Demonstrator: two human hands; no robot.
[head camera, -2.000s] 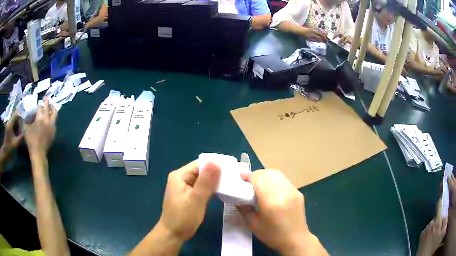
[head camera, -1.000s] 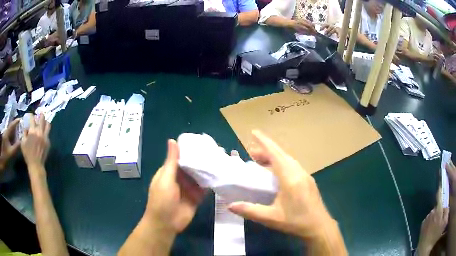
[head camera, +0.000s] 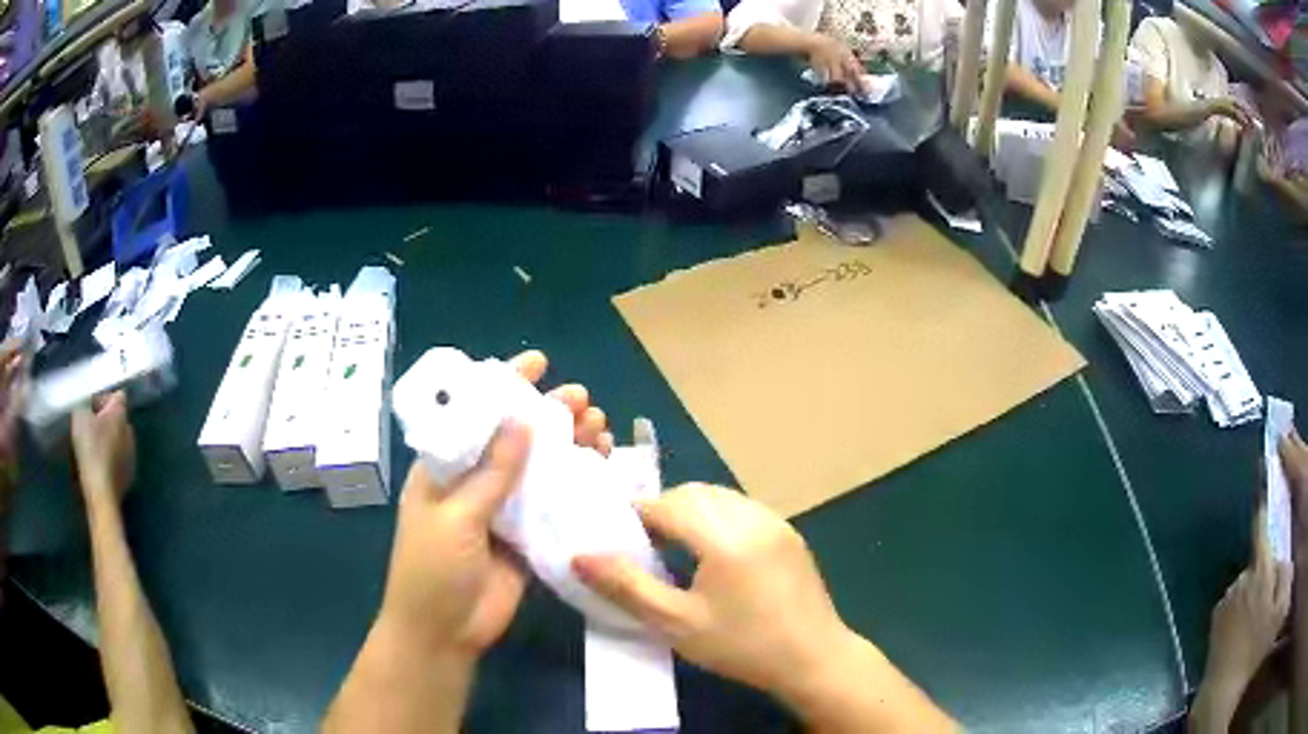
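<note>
A white infrared thermometer (head camera: 534, 480) in a thin, crumpled whitish sleeve is held in front of me, its head with a dark round sensor hole pointing up and left. My left hand (head camera: 466, 552) grips it around the head end, with fingertips showing behind it. My right hand (head camera: 732, 581) holds the handle end between thumb and fingers. A white retail carton (head camera: 631, 681) lies under my hands on the green table, partly hidden by the thermometer and my right hand; a small flap shows at its far end.
Three white cartons (head camera: 294, 387) lie side by side at left. A brown cardboard sheet (head camera: 861, 373) lies beyond my right hand. Fanned papers (head camera: 1176, 356) lie at right. Black bins (head camera: 416, 129) and an open tray (head camera: 717, 165) stand at the back. Other people's hands work at both sides.
The thermometer has turned so its head with the sensor hole shows at upper left. My left hand has moved left with it; my opened right hand has closed on the handle end.
</note>
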